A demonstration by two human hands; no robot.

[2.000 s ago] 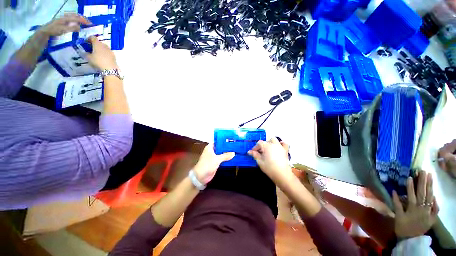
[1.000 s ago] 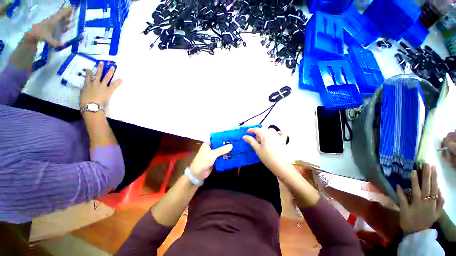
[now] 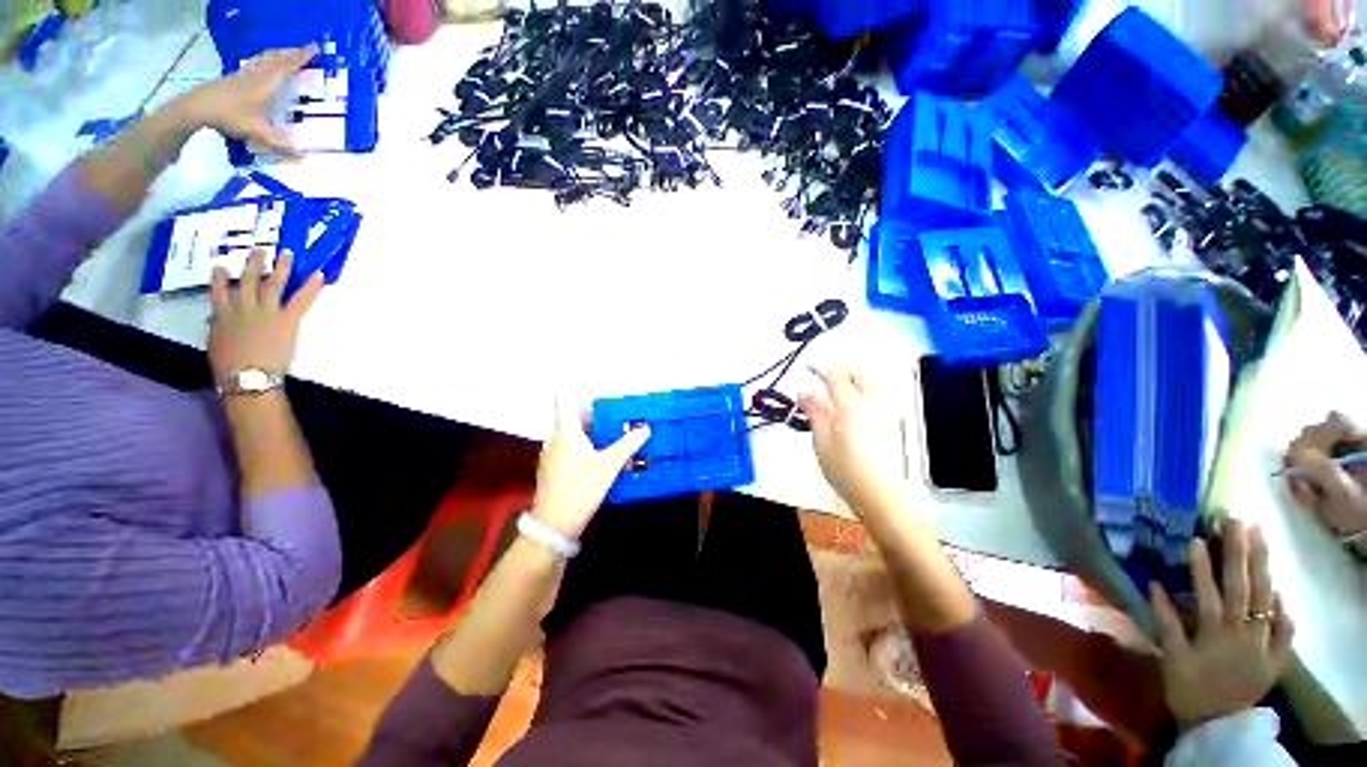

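My left hand [image 3: 577,477] grips the left end of a blue tray [image 3: 682,447] at the table's front edge, above my lap. Its thumb lies over pale plug tips in the tray. A black cable coil [image 3: 780,406] lies at the tray's right side, between the tray and my right hand [image 3: 843,427]. My right hand is apart from the tray, its fingertips near that coil; whether they touch it cannot be told. Another black cable coil [image 3: 817,319] lies on the table just behind, its lead running towards the tray.
A heap of black cables [image 3: 630,98] lies at the back. Loose blue trays [image 3: 975,300] and a phone [image 3: 960,427] lie at right, beside a basket [image 3: 1061,435] of blue-edged cards. A neighbour at left handles printed cards [image 3: 218,247]; another person's hands are at right.
My right hand has moved off the tray to the right. The tray has shifted left in my left hand, and the cable coil now shows beside it. The neighbour's hands and cards have moved.
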